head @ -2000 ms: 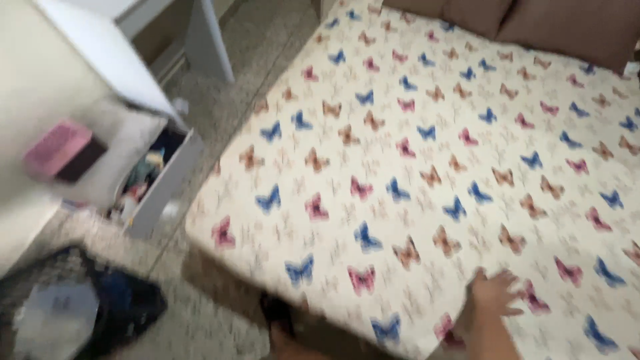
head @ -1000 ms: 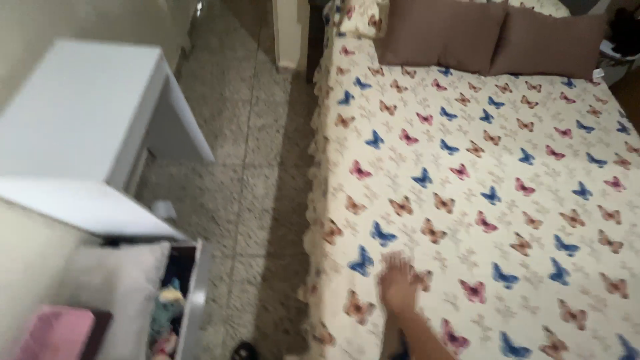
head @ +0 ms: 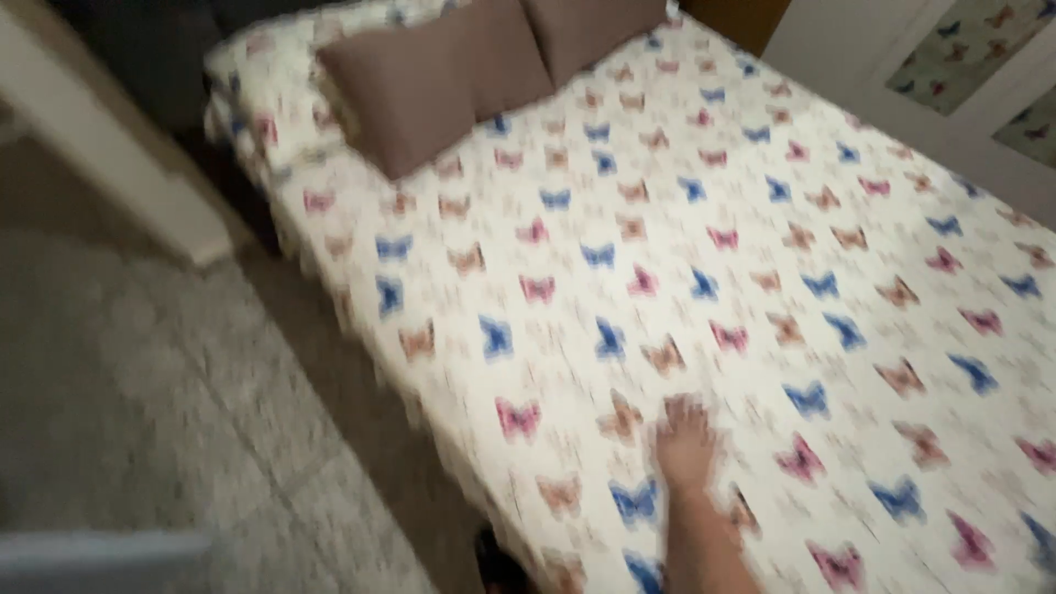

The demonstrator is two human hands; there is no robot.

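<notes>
My right hand [head: 686, 437] is palm down over the butterfly-print bedspread [head: 569, 363], near the bed's left side. It is blurred, with the fingers extended and nothing visible in its grip; it seems to rest on the cloth or just above it. The bedspread is cream with blue, pink and brown butterflies and lies mostly flat. Brown pillows or cushions [head: 412, 91] lie at the head of the bed, and a butterfly-print pillow [head: 272, 99] shows behind the leftmost one. My left hand is out of the frame.
Speckled floor tiles [head: 214, 412] run along the bed's left side. A pale post or panel end [head: 115, 140] stands at the upper left, and a white edge [head: 99, 544] crosses the lower left. A dark shoe [head: 495, 561] shows beside the bed. White panelled furniture [head: 858, 91] borders the far right.
The view has swung toward the head of the bed, and the open drawer has left it. My right hand stays over the bedspread, now farther up along its left side than two seconds ago.
</notes>
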